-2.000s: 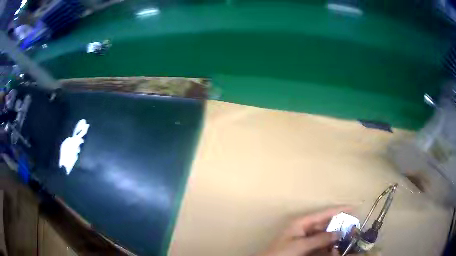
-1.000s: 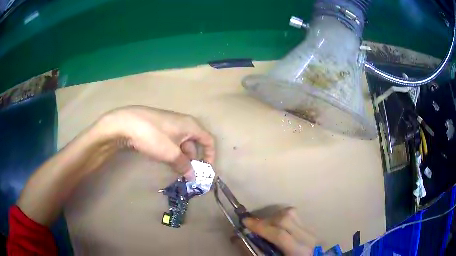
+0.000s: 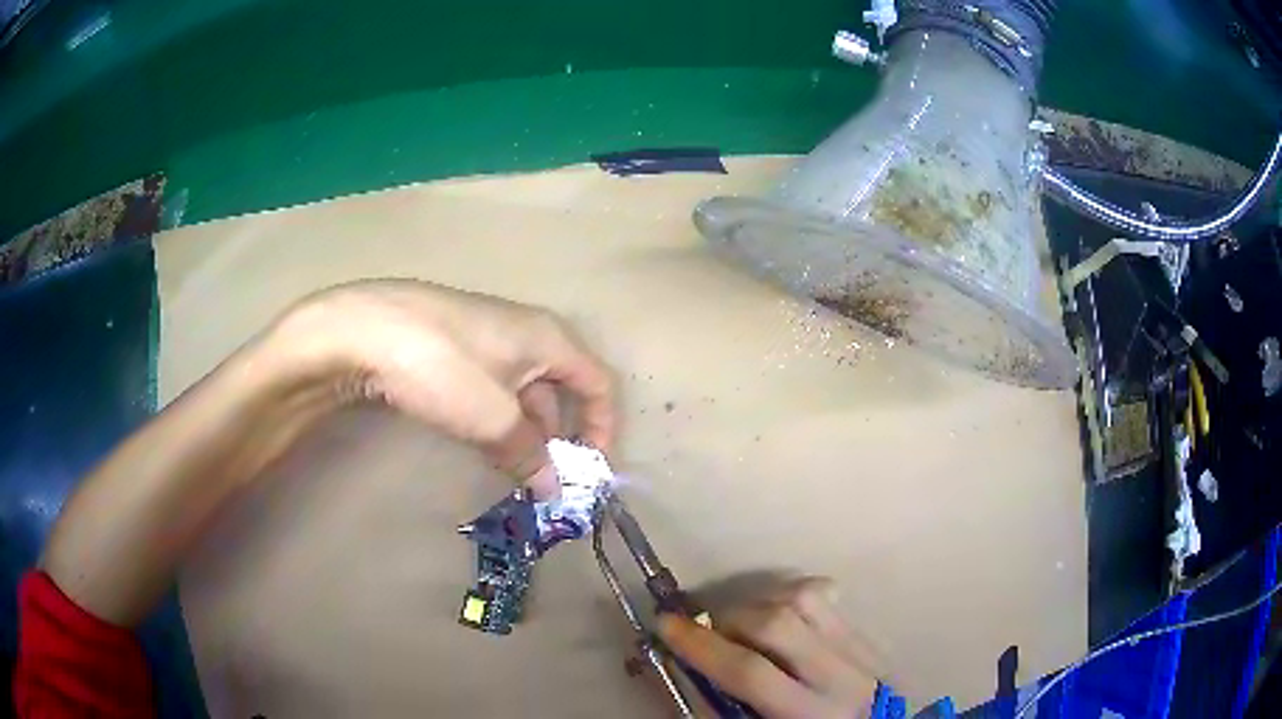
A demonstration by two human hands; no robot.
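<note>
My left hand [image 3: 471, 379] pinches a small white plastic housing [image 3: 578, 475] between thumb and fingers, above the tan paper. A small dark circuit board [image 3: 502, 569] with a yellow block hangs below it, with a black pronged piece at its upper left and short dark wires between. My right hand [image 3: 773, 653] holds a soldering iron [image 3: 640, 541], partly cut off by the lower edge. The thin solder feed tube [image 3: 619, 590] runs along the iron's left side. Iron tip and tube end are at the housing's lower right edge, where a faint wisp shows; exact contact cannot be told.
A cloudy, brown-stained fume hood [image 3: 914, 211] stands at the upper right over tan paper [image 3: 352, 604]. A green conveyor belt [image 3: 422, 84] crosses the back. At the right are a small open tray [image 3: 1125, 436], a yellow-handled tool [image 3: 1198, 400] and blue crates [image 3: 1139, 653].
Since the last earlier frame, the iron's tip has come closer to the housing and a faint wisp has appeared. The oldest frame looked further left. My left hand still holds the housing.
</note>
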